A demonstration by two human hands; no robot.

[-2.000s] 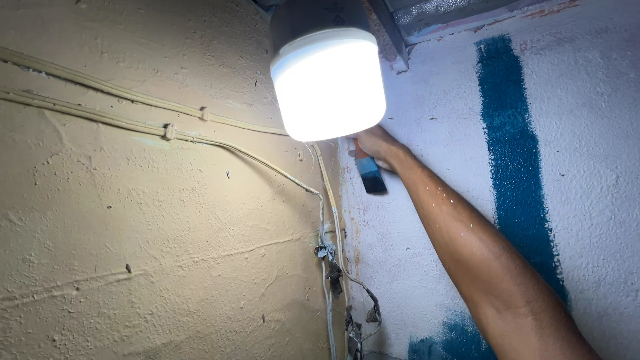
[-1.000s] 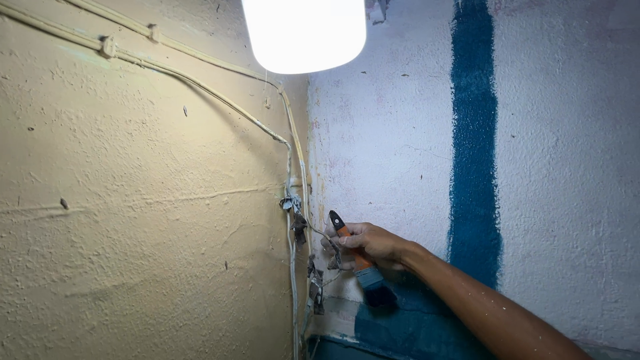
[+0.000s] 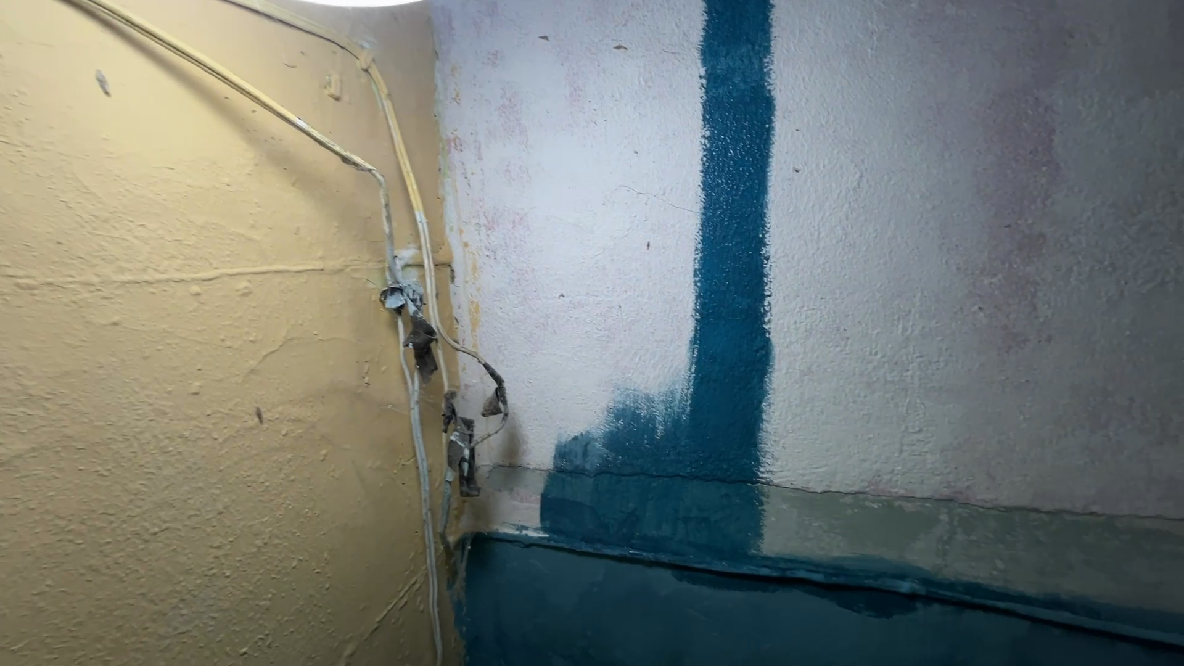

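Observation:
Neither of my hands is in the head view, and no paintbrush shows. A vertical band of teal paint (image 3: 735,240) runs down the white wall (image 3: 573,231). At its foot it widens to the left into a brushed teal patch (image 3: 638,490) with ragged upper edges. Below a raised ledge line, the lower wall (image 3: 703,615) is dark teal. Electrical cables (image 3: 421,240) come down near the corner, with dark, torn-looking tape (image 3: 467,453) hanging on the wire joints.
To the left stands a rough cream-yellow wall (image 3: 203,416), with cables fixed across its upper part. The bottom edge of a lit bulb (image 3: 356,3) shows at the top. A greyish-green strip (image 3: 888,527) lies right of the teal patch.
The hand with the paintbrush, near the hanging wires one second ago, has left the view. The view has moved lower, so most of the bulb is out of sight.

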